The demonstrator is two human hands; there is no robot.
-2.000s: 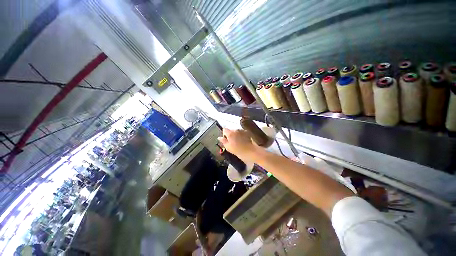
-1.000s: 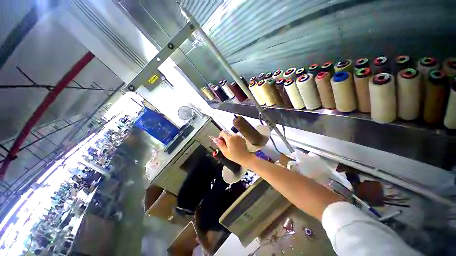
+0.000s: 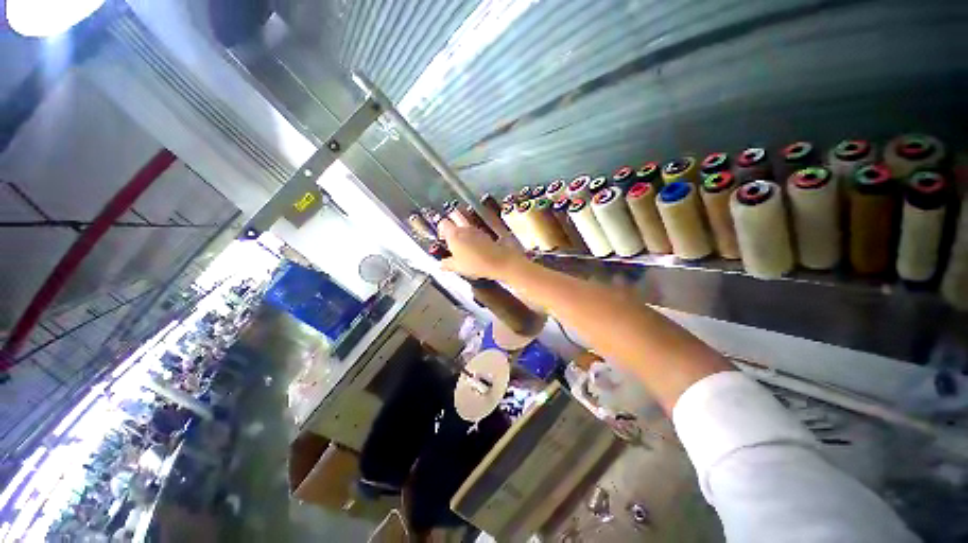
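My right hand (image 3: 476,248) is raised at the shelf's left end. Its fingers are closed around a dark thread cone (image 3: 437,250), mostly hidden by the hand; only a dark end shows below the fingers. Below the hand, a brown thread cone (image 3: 506,307) stands on the thread stand. Beside it, a pale round stand plate (image 3: 482,385) is bare. My left hand is not in view.
Many cream, tan and brown thread cones (image 3: 763,229) line the metal shelf (image 3: 701,278) at right. A metal pole (image 3: 419,138) rises near the hand. A cardboard box (image 3: 541,467), dark cloth (image 3: 398,408), a blue crate (image 3: 315,297) and a small fan (image 3: 374,267) are below and left.
The dark cone has been lifted off its round plate, which is now bare. My right hand has moved up to the shelf's left end. The view has shifted slightly.
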